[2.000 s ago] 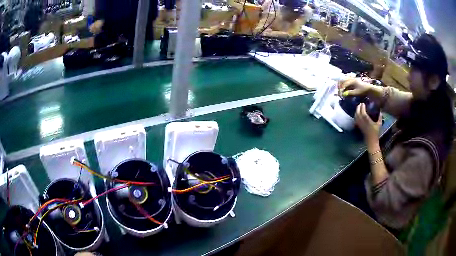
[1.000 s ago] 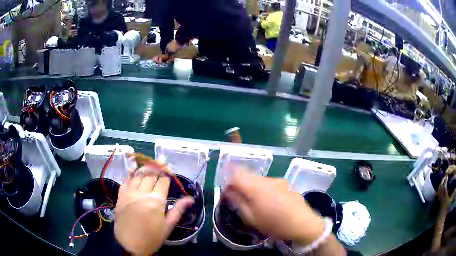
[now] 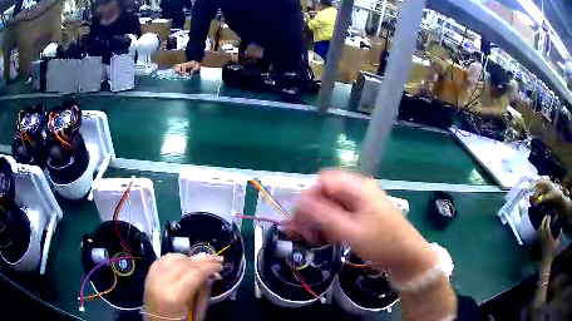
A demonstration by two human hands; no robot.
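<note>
Four white housings with black interiors stand in a row: the far-left one (image 3: 122, 285), the second (image 3: 235, 285), the third (image 3: 273, 294) and the fourth (image 3: 370, 304). Coloured leads rise from them. My left hand (image 3: 179, 282) is at the front left of the second housing, fingers over its rim; orange-red leads show beneath the hand, and its grip is unclear. A thin whitish loop is at the left wrist. My right hand (image 3: 351, 216) is blurred above the third housing, beside its red and orange leads (image 3: 268, 194); its fingertips are unclear. A beaded bracelet is on the right wrist.
Joined camera units (image 3: 66, 153) stand at left. A loose black head (image 3: 442, 208) and a partly hidden white heap (image 3: 442, 258) are at right. A metal post (image 3: 392, 94) rises behind the housings. Another person's hands (image 3: 547, 213) work at far right; people stand across the bench.
The view has swung left since the first frame, and both hands have entered. Since the second frame, my left hand has lowered and my right hand has risen from the third housing.
</note>
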